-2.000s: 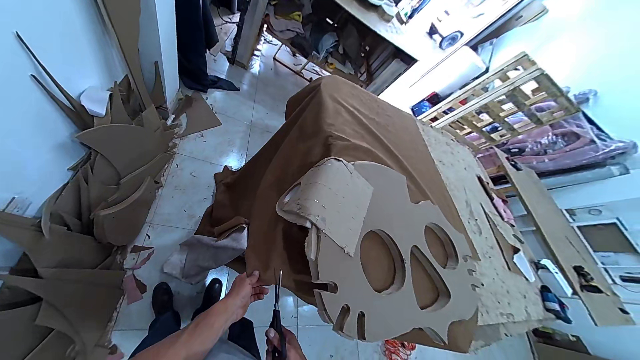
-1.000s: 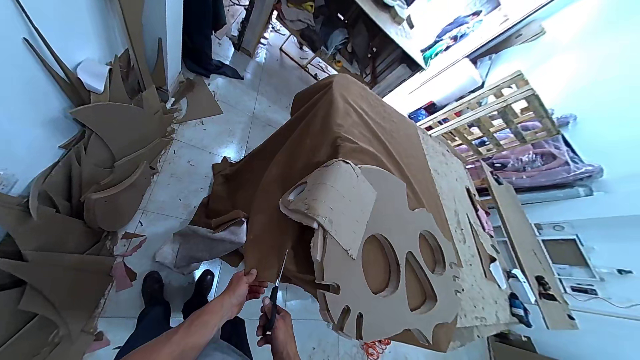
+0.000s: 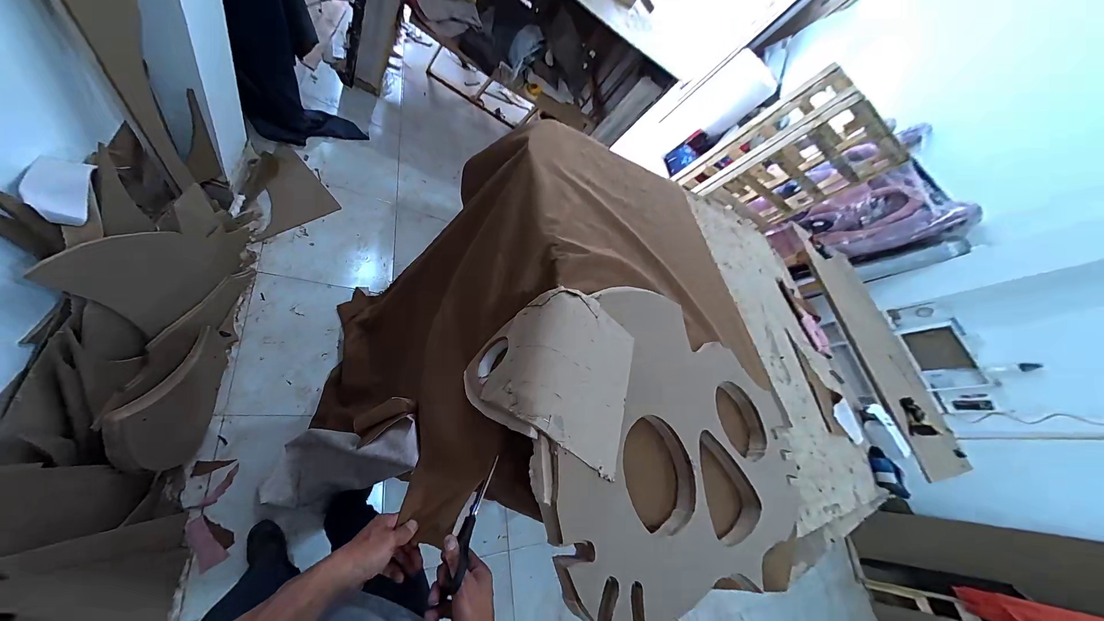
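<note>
My left hand pinches the lower edge of a large brown fabric sheet that drapes over a worktable. Just right of it, my right hand grips the black handles of scissors, whose blades point up at the hanging fabric. How far the blades are apart cannot be told. A skull-shaped foam or board cutout with eye and nose openings lies over the cloth, and a curved beige cardboard piece rests on its upper left part. A pale fabric part hangs left of my hands.
Curved brown board or foam offcuts are piled along the left wall. Scraps lie on the tiled floor. Behind the table are a wooden slatted frame and plastic-wrapped pink items. A long board stands at the right.
Both hands stay at the fabric's lower edge, the left pinching it and the right holding the scissors. The scissor blades have tilted further to the right since the frame from two seconds ago.
</note>
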